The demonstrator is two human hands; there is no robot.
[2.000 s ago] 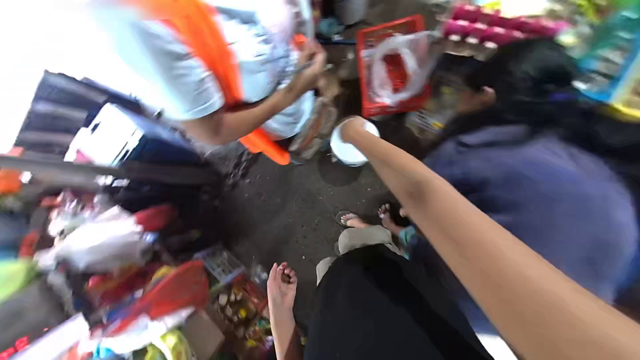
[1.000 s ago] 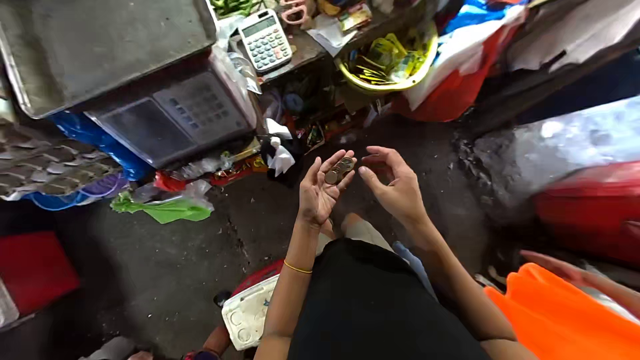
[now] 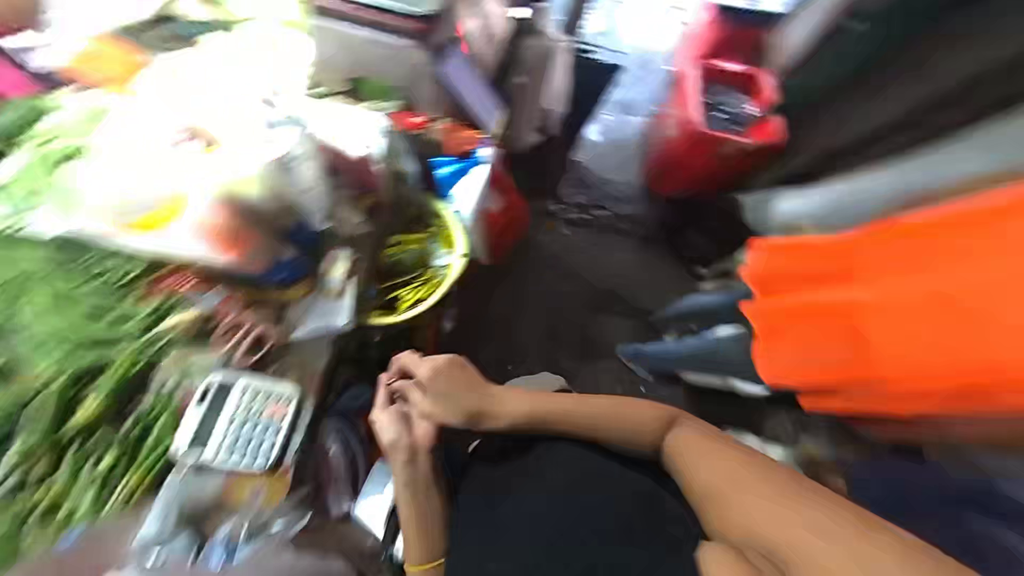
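My left hand (image 3: 402,420), with a yellow band at its wrist, is raised palm up in front of my black shirt. My right hand (image 3: 450,390) lies over it, its fingers touching the left palm. A small dark bit, perhaps a coin, shows between the fingers; blur and the right hand hide the rest. To the left of both hands a white calculator (image 3: 242,421) lies on the stall's edge. Just beyond them stands a yellow-rimmed basin (image 3: 460,254) with yellow packets (image 3: 412,276) in it.
Leafy green vegetables (image 3: 88,384) cover the stall at left. A person in an orange garment (image 3: 888,304) stands close at right. A red container (image 3: 680,160) stands beyond, near a translucent plastic bag (image 3: 612,152). Dark floor (image 3: 560,296) lies between the stall and that person.
The view has swung widely. One second ago my hands were apart, with coins on the left palm; now the right hand is on the left. Two seconds ago my right hand was at a white round container.
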